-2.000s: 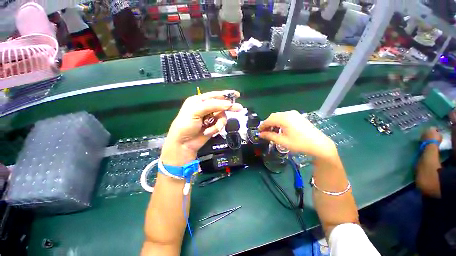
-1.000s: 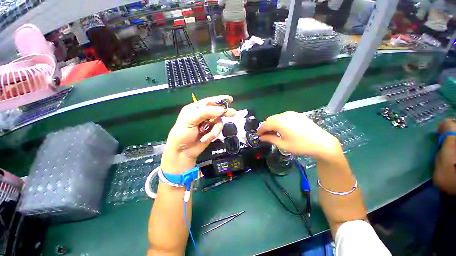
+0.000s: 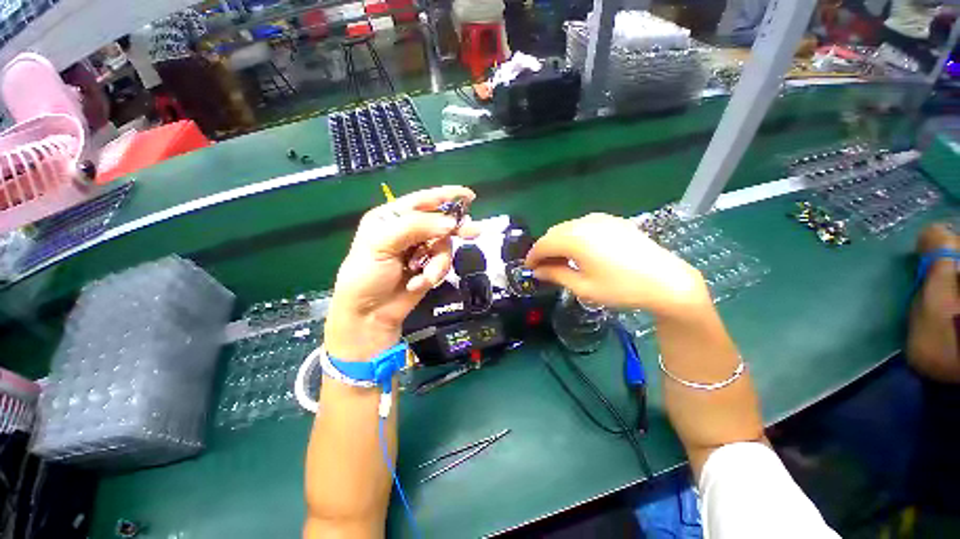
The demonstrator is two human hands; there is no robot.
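Note:
The black bench unit [image 3: 468,335] with a lit display stands in front of me, with round black cups [image 3: 471,276] and a white wipe [image 3: 491,236] on top. My left hand [image 3: 392,258] is raised at its left side and grips a small dark module [image 3: 454,208] between thumb and fingertips; small round dark parts show in its curled palm. My right hand [image 3: 611,263] has its fingertips pinched together at the right cup; a small part seems to be at the fingertips, but it is too small to tell whether they hold it.
Stacked blister trays [image 3: 137,363] stand at left, a white tape roll [image 3: 307,379] beside the unit. Tweezers [image 3: 464,455] lie in front. A clear jar [image 3: 581,321] and blue-handled tool [image 3: 632,363] are at right. A metal post [image 3: 745,111] rises behind. Another person's arm [image 3: 935,305] is far right.
The whole view has shifted slightly. My left hand stays raised with the module, and my right fingertips remain at the right cup with little visible change.

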